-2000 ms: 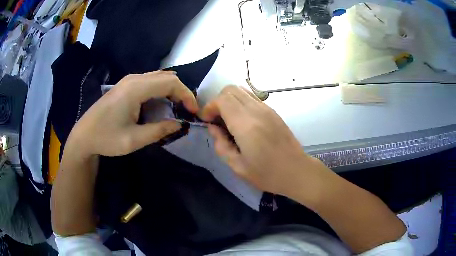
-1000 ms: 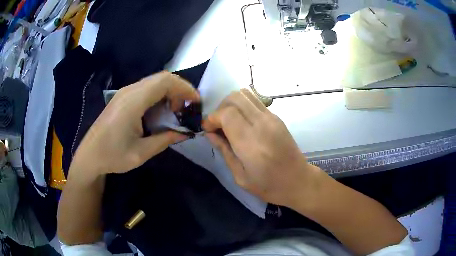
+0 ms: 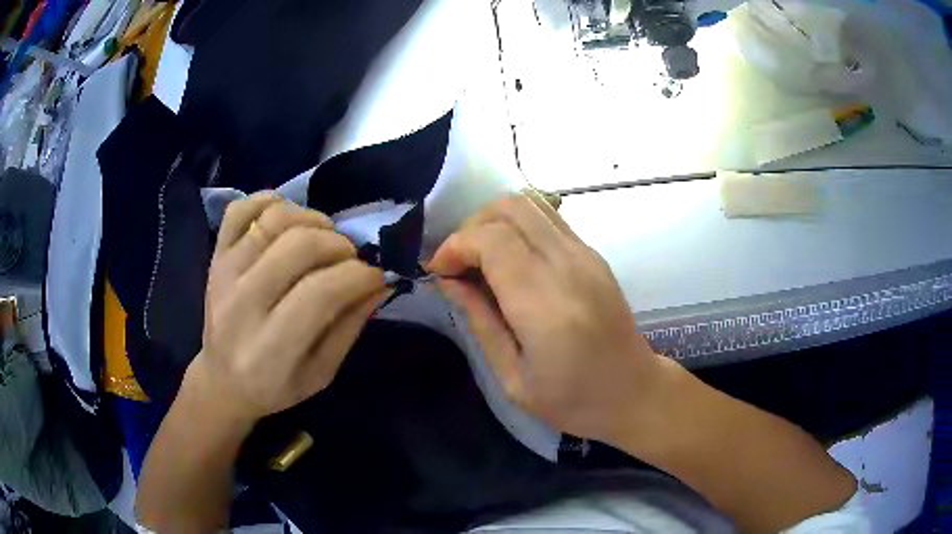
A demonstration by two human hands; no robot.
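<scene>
The black garment (image 3: 418,407) lies over the lap and up onto the table's left part. A light grey panel (image 3: 475,355) runs along it below the hands. My left hand (image 3: 287,302) pinches the garment's folded black-and-light edge between thumb and fingers, left of centre. My right hand (image 3: 543,313) pinches the same edge close beside it, fingertips almost touching the left ones. A black flap with a pale piece stands up just behind the fingertips. The exact fold between the fingers is too small to tell.
The sewing machine's presser foot area (image 3: 611,26) is at the top, brightly lit. Snips with yellow-green handles (image 3: 853,117), a pale bundle (image 3: 799,47) and a cream piece (image 3: 770,195) lie right. A measuring tape (image 3: 793,331) follows the front edge. Cut cloth (image 3: 84,229) is heaped left.
My left hand has turned and closed its fingers over the edge, its back now facing up. The black flap behind is more exposed. My right hand keeps pinching at nearly the same place.
</scene>
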